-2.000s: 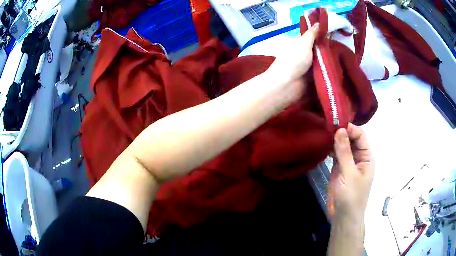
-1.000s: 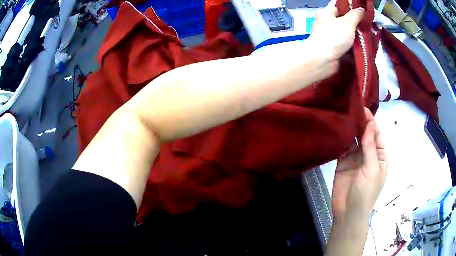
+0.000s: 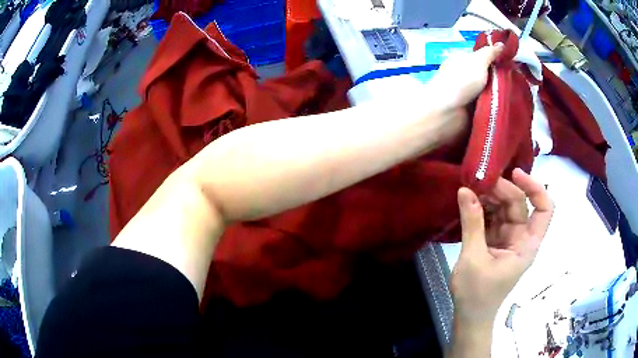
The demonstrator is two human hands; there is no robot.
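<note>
A large dark red garment (image 3: 315, 217) fills my lap and reaches up to the white machine table at the right. Its silvery metal zipper (image 3: 492, 119) runs nearly upright on a red edge held above the table. My left hand (image 3: 467, 77) grips the upper part of the zipper edge, with my forearm crossing over the garment. My right hand (image 3: 500, 234) is at the lower end of the zipper, palm up, with thumb and fingers around the fabric edge. Some fingertips are hidden behind the cloth.
The white table (image 3: 573, 231) has a ruler-marked front edge. Part of a sewing machine (image 3: 608, 314) with scraps beside it is at the lower right. More red fabric (image 3: 573, 126) lies at the table's right. A blue crate (image 3: 241, 35) stands behind. White bins (image 3: 31, 231) are at the left.
Compared with one second ago, the zipper edge is lower and turned more towards me. My left hand is lower, and my right hand's fingers are more curled and spread at the zipper's lower end.
</note>
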